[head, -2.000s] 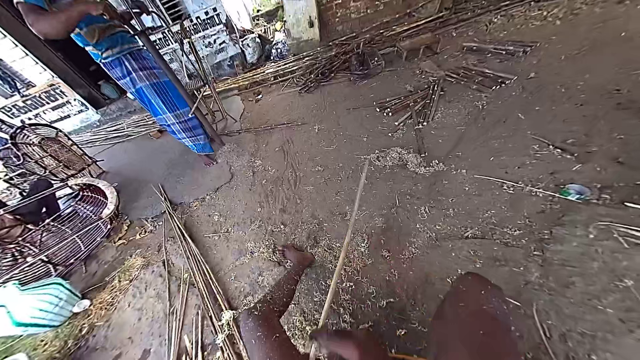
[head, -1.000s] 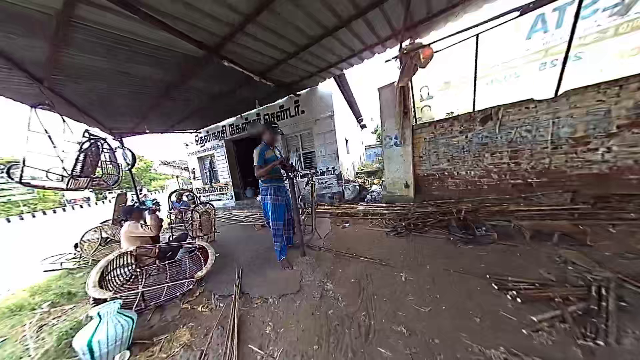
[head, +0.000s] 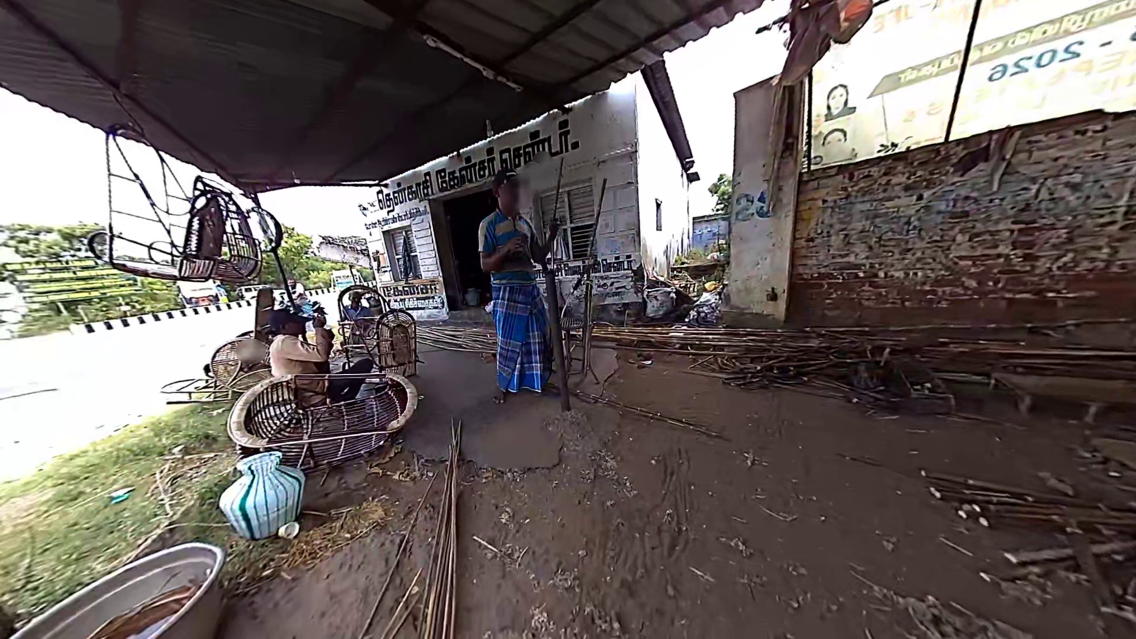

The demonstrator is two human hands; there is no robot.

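Neither my left hand nor my right hand shows in the head view, so what they hold is hidden. Long thin canes (head: 445, 541) lie on the dirt at the lower middle. Beyond them a person (head: 517, 293) in a blue checked wrap stands beside an upright metal post (head: 557, 342). A large round cane frame (head: 324, 422) rests on the ground at the left, with a seated person (head: 300, 355) behind its near part. Woven cane swing seats (head: 213, 235) hang from the roof at the upper left.
A striped water pot (head: 263, 497) stands near the cane frame, and a grey tub (head: 155, 590) fills the lower left corner. Piles of canes (head: 799, 351) run along the brick wall (head: 958, 213). More cut canes (head: 1029, 501) lie at the right. A corrugated roof (head: 311, 89) hangs overhead.
The view has swung up from the ground. My hand and the pale cane by it, seen low in the earliest frame, are out of view.
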